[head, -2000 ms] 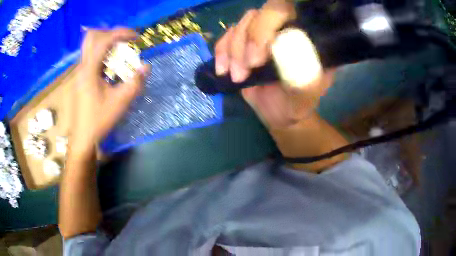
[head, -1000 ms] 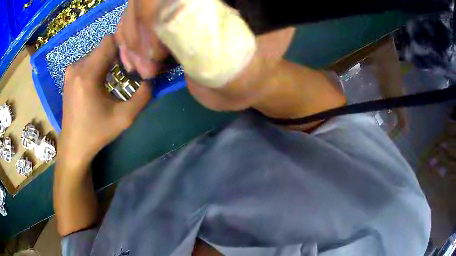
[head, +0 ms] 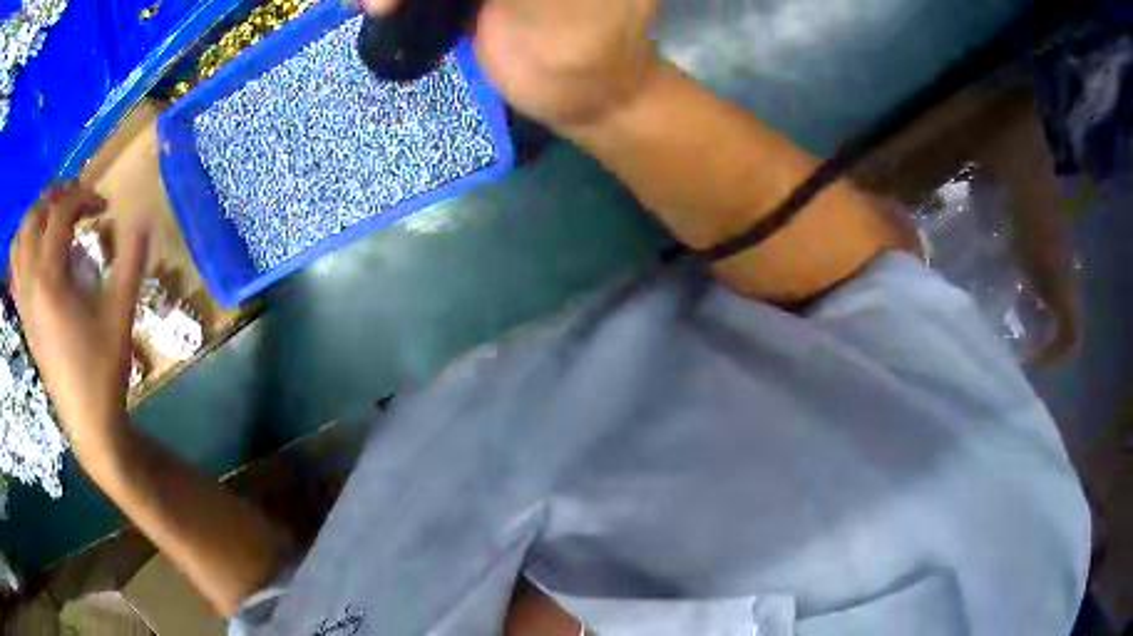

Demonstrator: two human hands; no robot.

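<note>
My left hand (head: 77,317) is blurred over the cardboard tray (head: 131,186) at the left, thumb and fingers apart. A white part (head: 90,249) shows in the gap between them; it seems to lie in the tray, not gripped. More white parts (head: 168,329) lie beside the hand in the tray. My right hand (head: 565,56) is at the top edge, partly cut off, holding the black electric screwdriver (head: 416,37). The tool's nose is over the back right of the blue screw tray (head: 354,236); its body is out of view.
Brass pieces (head: 249,37) lie behind the screw tray. White housings (head: 25,422) are heaped at the left edge. The big blue sheet (head: 93,75) fills the top left. A black cord (head: 795,211) crosses my right forearm. Clear plastic (head: 975,249) lies in a carton at the right.
My left hand has moved left from the screw tray to the cardboard tray and opened; the brass and silver piece is no longer in its grip. My right hand and screwdriver have moved up and away.
</note>
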